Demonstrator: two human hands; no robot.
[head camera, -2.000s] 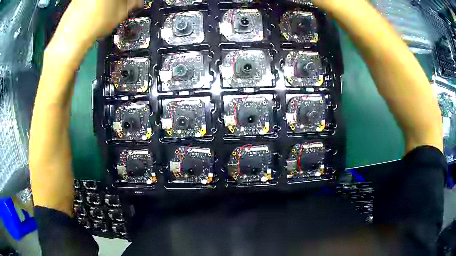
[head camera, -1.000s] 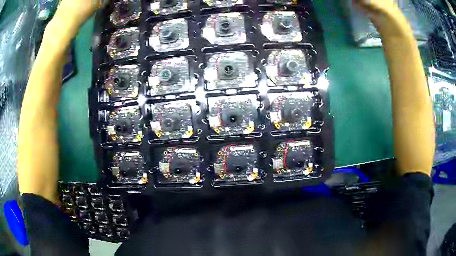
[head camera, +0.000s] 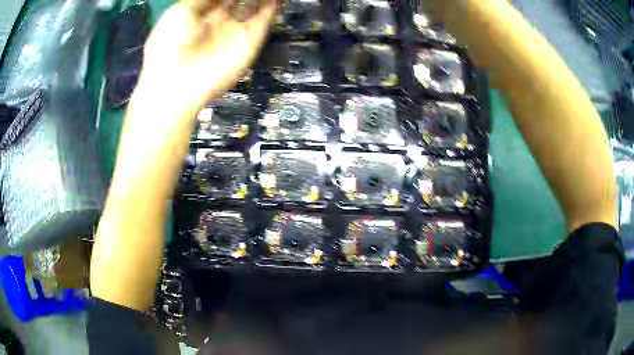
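Note:
A large glossy black tray (head camera: 334, 145) lies in front of me, its pockets four across, each holding a squarish circuit board (head camera: 373, 182) with a dark round centre. The picture is blurred. My left hand (head camera: 215, 41) is over the tray's upper left part, its fingers bent at the top edge; whether it holds a small part cannot be told. My right forearm (head camera: 556, 132) reaches in from the right towards the tray's upper right; the right hand is cut off by the top edge.
Shiny clear trays and wrap (head camera: 42, 166) lie at the left, beside a dark slab (head camera: 126, 55) on the green mat (head camera: 525, 187). A brown box (head camera: 71, 263) and bright blue objects (head camera: 42, 295) are low left. More filled trays (head camera: 172, 298) show below the bench edge.
The tray appears further right in the picture. My left hand has come down into view over the tray's upper left. My right forearm has swung inward over the upper right. The clear trays show more.

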